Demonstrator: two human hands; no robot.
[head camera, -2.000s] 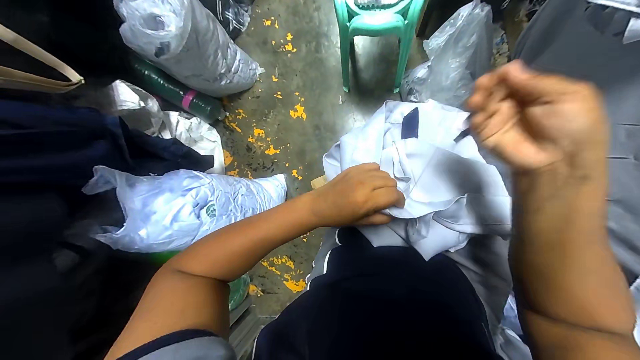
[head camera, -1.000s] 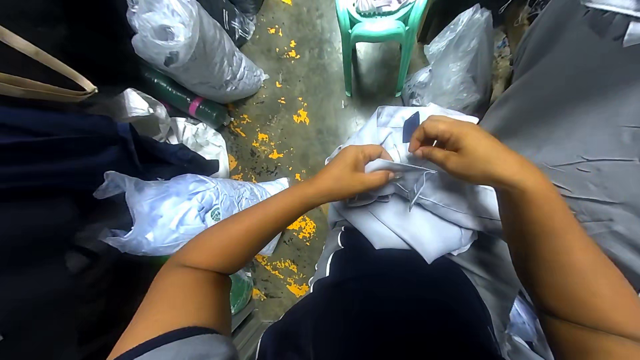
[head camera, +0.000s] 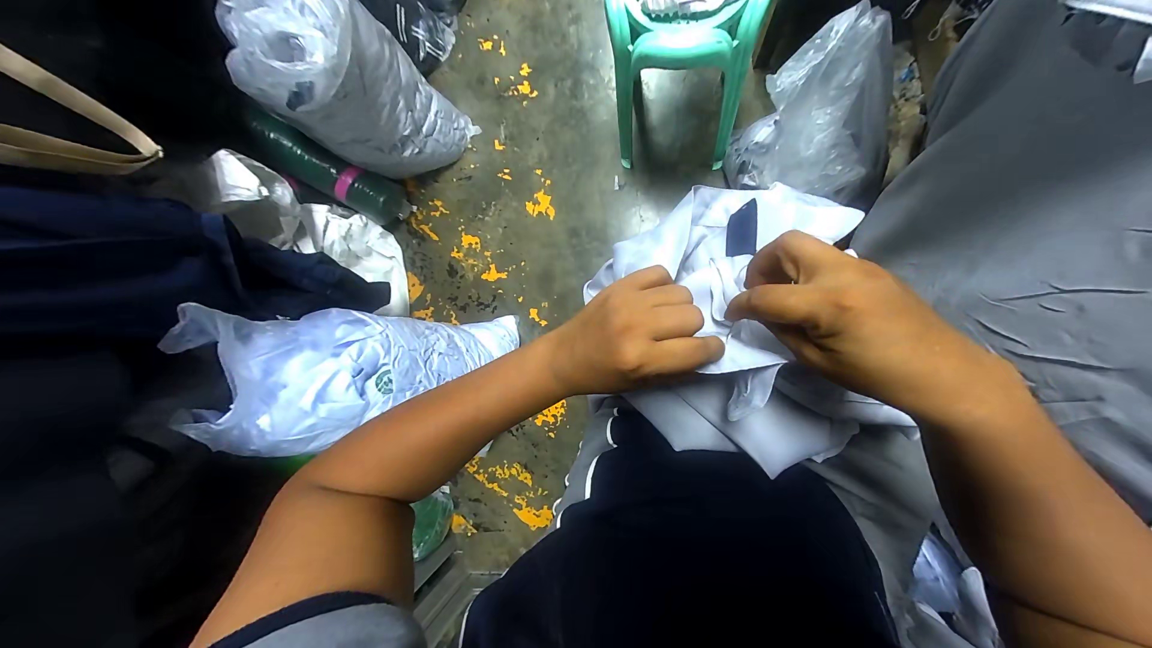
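Observation:
A white cloth garment (head camera: 774, 414) with a dark blue patch (head camera: 742, 229) lies bunched over my lap. My left hand (head camera: 643, 331) is closed on a fold of it, knuckles up. Close by on the right, my right hand (head camera: 810, 310) pinches the same cloth between thumb and fingers. The fingertips of both hands are partly hidden by the folds, and I cannot tell whether a small tool is between the right fingers.
A green plastic chair (head camera: 684, 49) stands ahead, beside a clear plastic bag (head camera: 814, 108). Filled plastic bags (head camera: 333, 378) and a dark green roll (head camera: 315, 162) lie to the left. Grey fabric (head camera: 1035, 225) spreads along the right.
My right hand was raised off to the right two seconds ago; it has come down to the white cloth beside my left hand. The left hand has kept hold of the cloth.

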